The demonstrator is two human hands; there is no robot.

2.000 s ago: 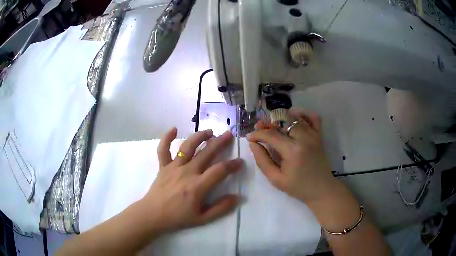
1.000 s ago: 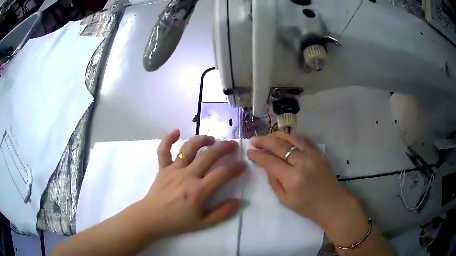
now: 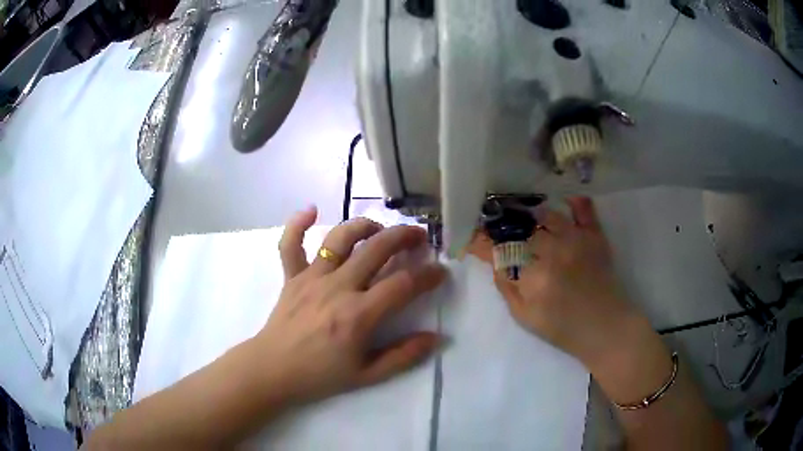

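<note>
A white fabric panel [image 3: 519, 370] lies on the machine bed with a straight seam [image 3: 437, 379] running toward the needle area [image 3: 435, 236]. My left hand [image 3: 339, 308] lies on the panel left of the seam, palm down, fingers spread, nothing seen in it. My right hand [image 3: 572, 282] is at the panel's upper right beside the presser foot area. Its fingertips are partly hidden behind the lower tension knob [image 3: 512, 255], so I cannot tell whether it holds anything. The machine head [image 3: 458, 106] hides most of the presser foot and needle.
A second white cut piece [image 3: 70, 185] lies at left on crinkled silvery covering [image 3: 114, 335]. A grey plastic-wrapped oval [image 3: 271, 97] hangs left of the head. An upper tension knob [image 3: 577, 145] is on the head. A pale thread loop [image 3: 735, 352] and dark tool [image 3: 747, 295] are at right.
The machine head appears larger and lower in view. My right hand has moved up and right, its fingers going partly behind the lower knob. My left hand stays flat beside the seam.
</note>
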